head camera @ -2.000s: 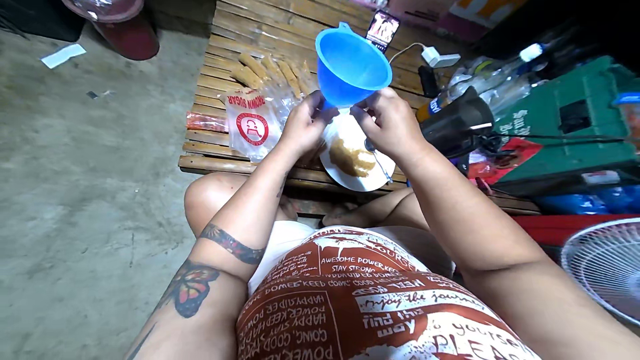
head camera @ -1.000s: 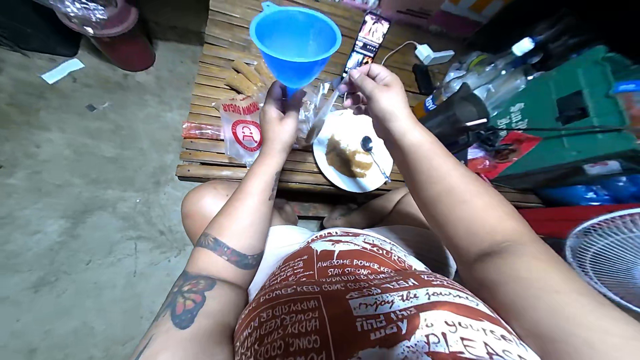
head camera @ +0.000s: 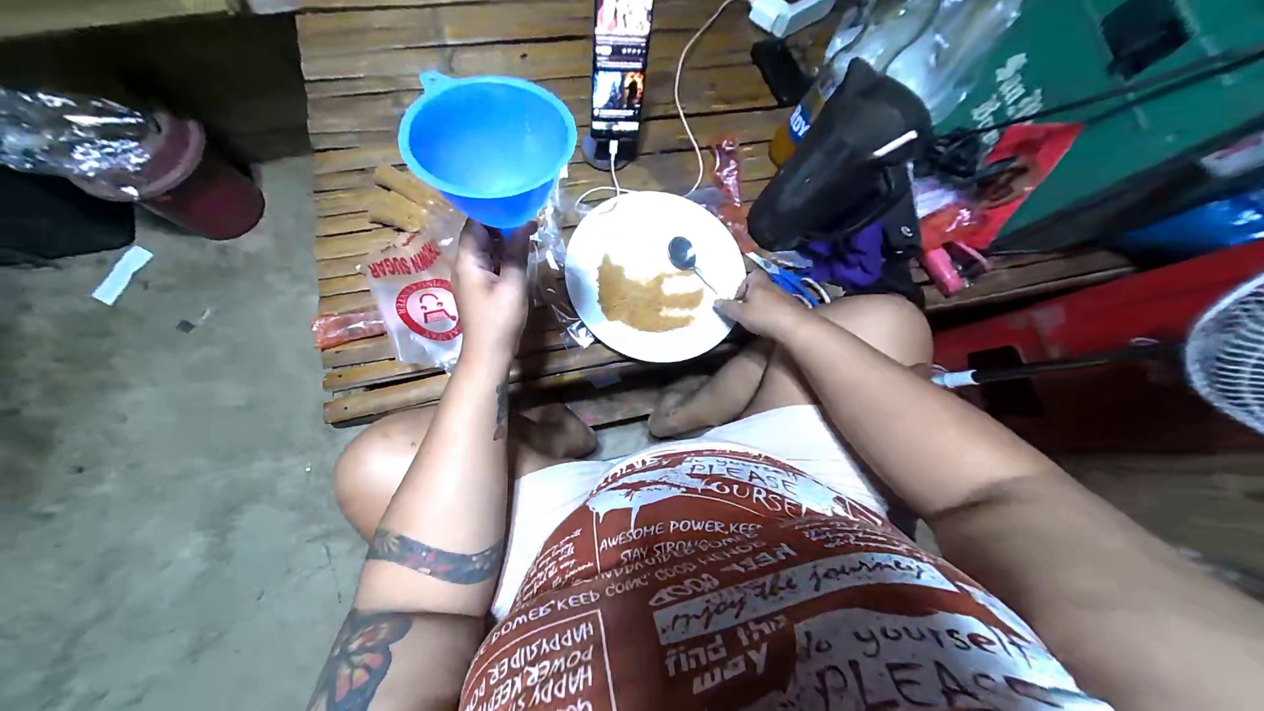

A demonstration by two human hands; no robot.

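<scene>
My left hand [head camera: 494,281] grips a blue plastic funnel [head camera: 484,143] by its lower part, with the wide mouth facing up; the spout is hidden by the fingers. On the slatted table lies a white plate [head camera: 642,212] with brown sugar-like granules [head camera: 647,296] spread over its lower half. A metal spoon [head camera: 681,254] rests with its bowl on the plate, and my right hand [head camera: 765,308] is at its handle end by the plate's right rim. Left of my left hand lies a clear plastic bag [head camera: 425,301] with red print, below several tan rolls or sticks [head camera: 405,197].
A lit phone [head camera: 620,84] on a charging cable stands behind the plate. A black bag-like object [head camera: 839,163], blue-handled scissors [head camera: 795,283] and a red packet [head camera: 1027,183] lie right. A dark red bin [head camera: 202,188] stands left on the floor; a fan [head camera: 1229,346] is far right.
The funnel, held by both hands at first, is now in my left hand only. My right hand has come down from beside the phone to the spoon handle at the plate.
</scene>
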